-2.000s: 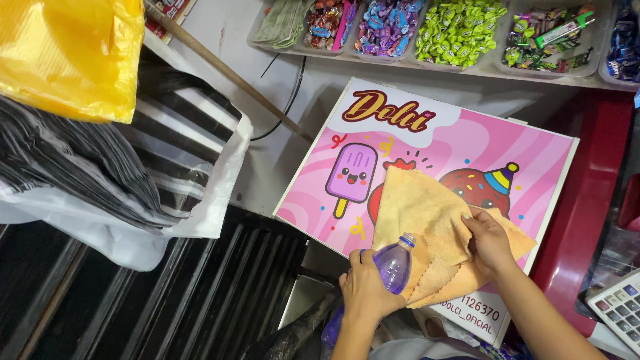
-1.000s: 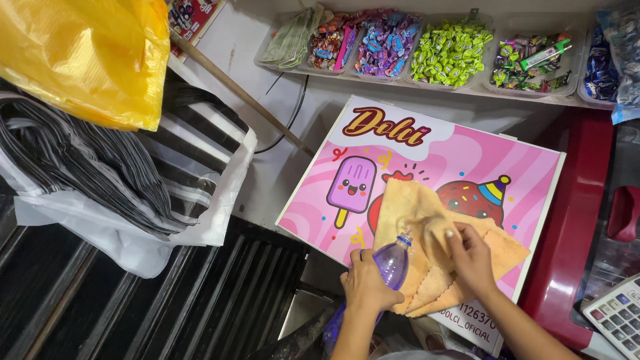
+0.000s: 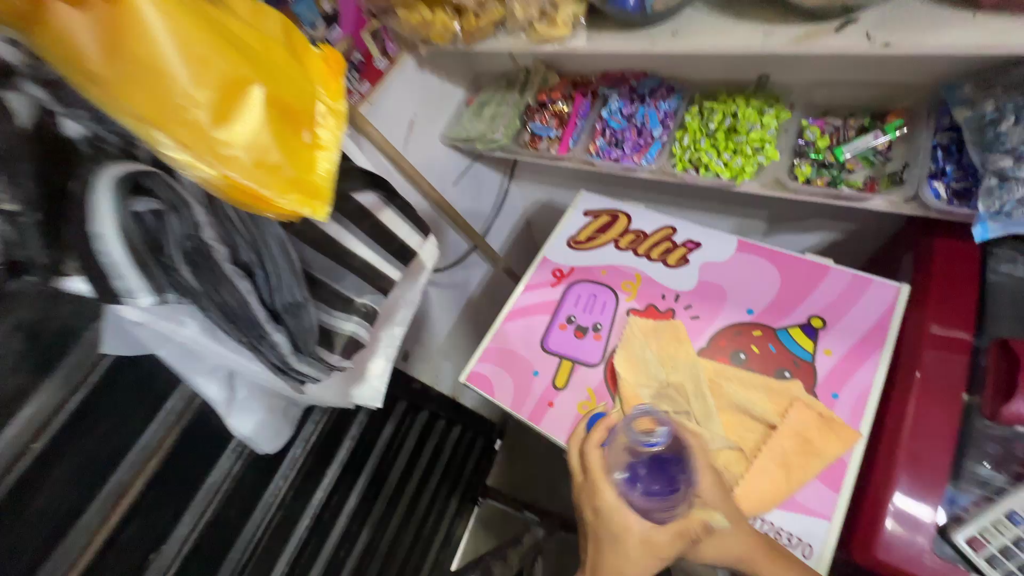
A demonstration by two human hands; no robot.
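My left hand [image 3: 616, 504] is closed around a clear plastic bottle of purple liquid [image 3: 652, 472]. The bottle's mouth is uncapped, and a blue cap [image 3: 596, 426] shows by the fingers of that hand. My right hand [image 3: 708, 488] is at the bottle's right side and lower part; its fingers are mostly hidden, so its exact hold cannot be told. An orange-yellow cloth [image 3: 752, 400] lies folded and rumpled on a pink printed box [image 3: 848, 328], just beyond and to the right of the bottle.
Trays of wrapped candies [image 3: 728, 140] line a shelf [image 3: 720, 188] at the back. A yellow plastic bag [image 3: 240, 104] and black-and-white striped bags [image 3: 240, 272] are at left, above dark slats [image 3: 264, 496]. A red machine [image 3: 920, 416] and a calculator [image 3: 988, 532] stand at right.
My right hand has left the cloth and come over to the bottle. The bottle now has its mouth tipped toward the camera. The cloth remains on the box.
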